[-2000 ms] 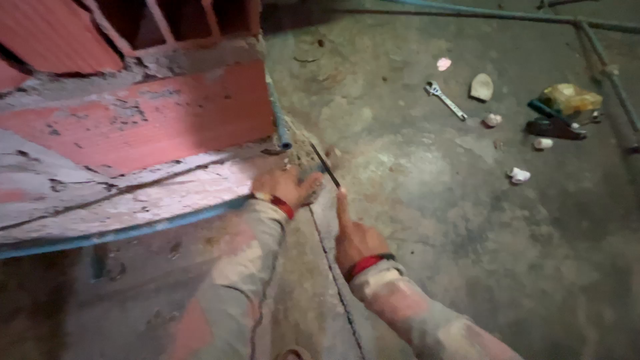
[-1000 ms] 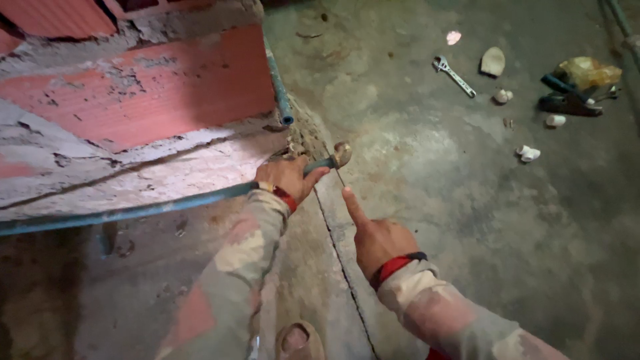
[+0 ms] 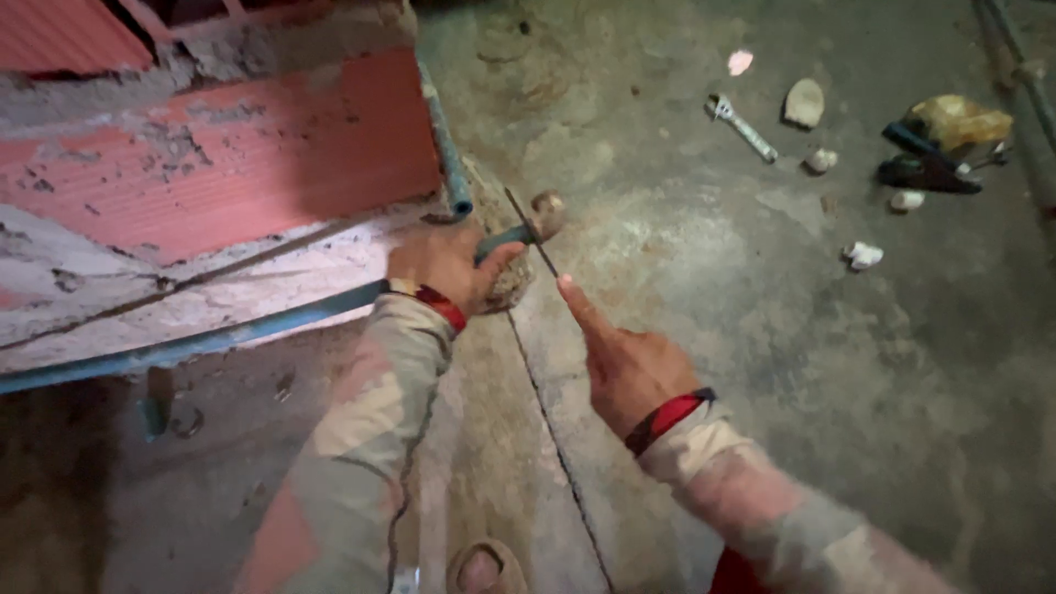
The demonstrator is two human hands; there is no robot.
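Observation:
My left hand (image 3: 441,260) is closed round a blue-green plastic pipe (image 3: 330,307) close to its right end, beside the corner of the brick wall. A brownish fitting or lump (image 3: 546,213) is at that end. My right hand (image 3: 639,371) grips a thin dark blade (image 3: 532,235), perhaps a hacksaw blade, its index finger stretched along it. The blade lies across the pipe just left of the brownish end piece; whether it has cut in cannot be told. The blade's lower part is hidden in my right hand.
A second pipe (image 3: 445,148) comes down the corner of the red hollow-brick wall (image 3: 330,140). On the concrete floor at right lie an adjustable wrench (image 3: 742,129), a flat pale piece (image 3: 804,104), white fittings (image 3: 863,256), a dark tool (image 3: 928,175) and a yellowish bag (image 3: 957,122).
My right hand, with the blade, has shifted back and forth along the blade's line, while my left hand has stayed on the pipe by the wall corner.

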